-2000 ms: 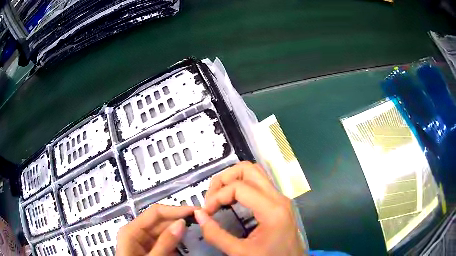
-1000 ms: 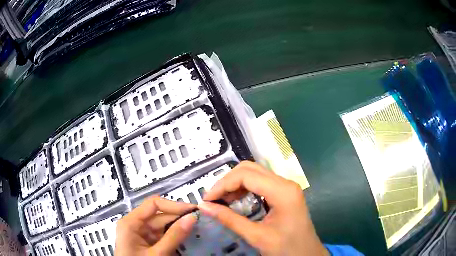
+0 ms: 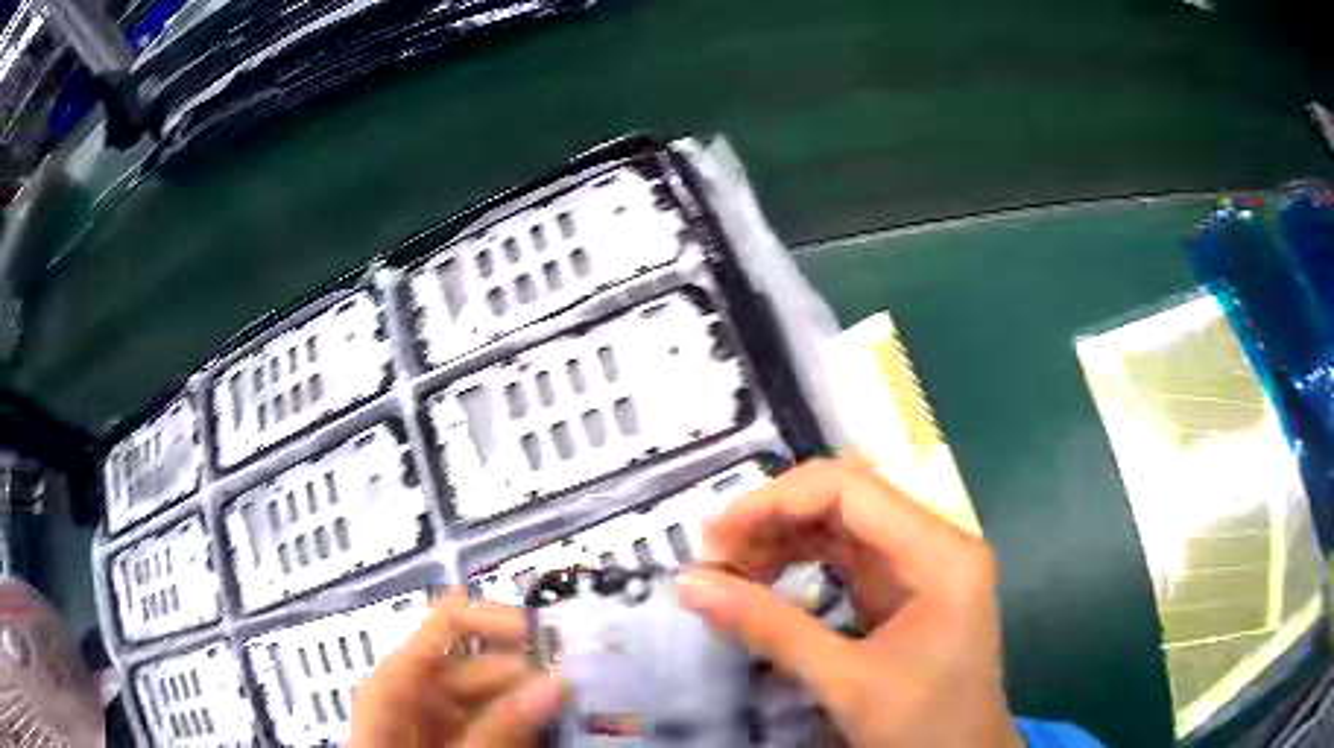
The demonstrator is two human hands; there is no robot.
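A device frame, grey side up and blurred, is held low in front of me over the tray. My left hand grips its left edge. My right hand is at its upper right, thumb and index fingertips close together at the frame's top edge. Whether a small piece is between those fingertips cannot be told. The black tray holds white slotted frames in its pockets. A narrow pale-yellow adhesive sheet lies beside the tray's right edge, partly behind my right hand.
Yellow lined sheets lie at the right on the green surface, with crumpled blue film beside them. A stack of trays stands at the upper left. A pink round fan grille is at the lower left edge.
The held frame has come up and shows more of its grey face between my hands. My right hand's fingers have opened somewhat. The whole view has shifted, with the tray now further right.
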